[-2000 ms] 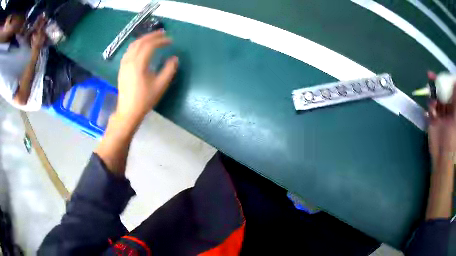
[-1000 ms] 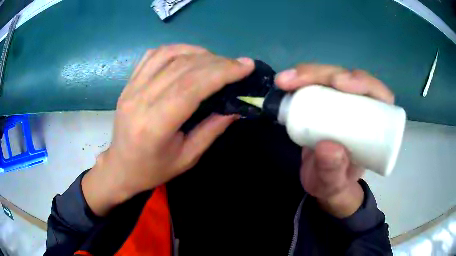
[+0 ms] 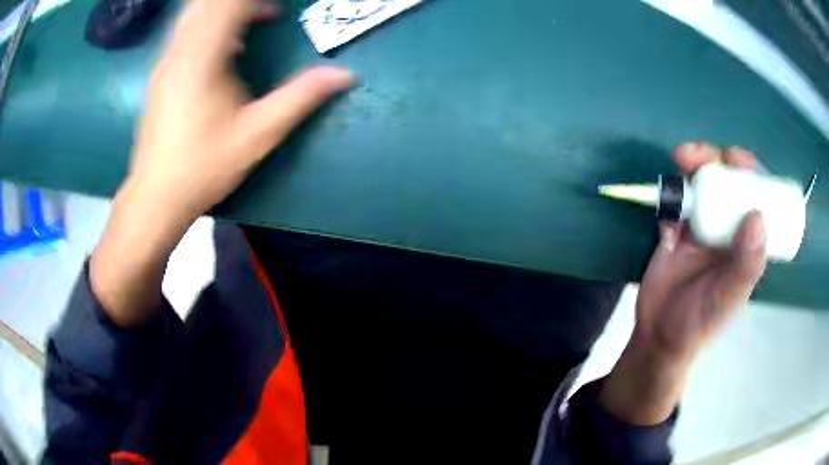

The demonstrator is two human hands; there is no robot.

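Note:
My right hand (image 3: 704,254) holds a white glue bottle (image 3: 747,211) on its side over the green bench. The bottle's black collar and pale yellow nozzle point left. My left hand (image 3: 204,118) is at the upper left over the bench, slightly blurred, with thumb spread from the fingers and nothing seen in it; some fingertips are cut off by the top edge. A black round item (image 3: 118,23) lies just left of my left hand. A light strip module (image 3: 354,18) lies at the top, partly out of the picture.
The green bench (image 3: 454,145) curves across the view, with white stripes at its far side. A thin dark strip shows at the far left edge. A blue plastic item (image 3: 32,222) is at the left below the bench. A thin pointed tip shows behind the bottle.
My hands have moved apart. My left hand has let go of the black item, now on the bench at the upper left. My right hand has moved right with the bottle.

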